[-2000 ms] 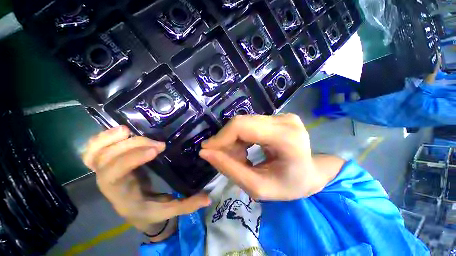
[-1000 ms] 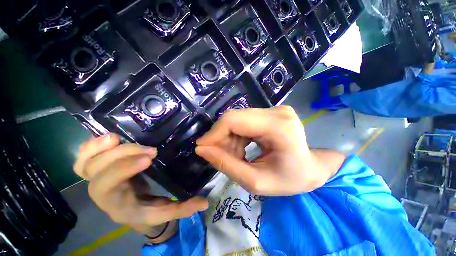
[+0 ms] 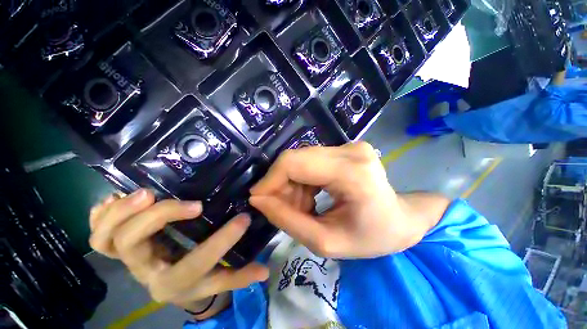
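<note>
A large glossy black blister tray (image 3: 174,90) with square pockets, raised rings and moulded lettering slants across the upper left, its near corner towards me. My left hand (image 3: 177,247) is at this corner, with the thumb below and fingers at the edge. One finger reaches over the corner pocket. My right hand (image 3: 335,199) has thumb and index fingertips pinched together over the same pocket. Anything between these fingertips is too small or hidden to tell.
Black stacked trays (image 3: 42,257) stand at the left. White sheets (image 3: 447,58) and a crumpled clear bag (image 3: 492,13) lie beyond the tray at upper right. Another person's blue sleeve (image 3: 515,115) is at right, near a blue stool (image 3: 434,109). A metal-framed rack (image 3: 563,199) stands far right.
The tray has shifted slightly left in view. A finger of my left hand has moved up over the corner pocket. My right hand keeps its pinch, with only slight movement.
</note>
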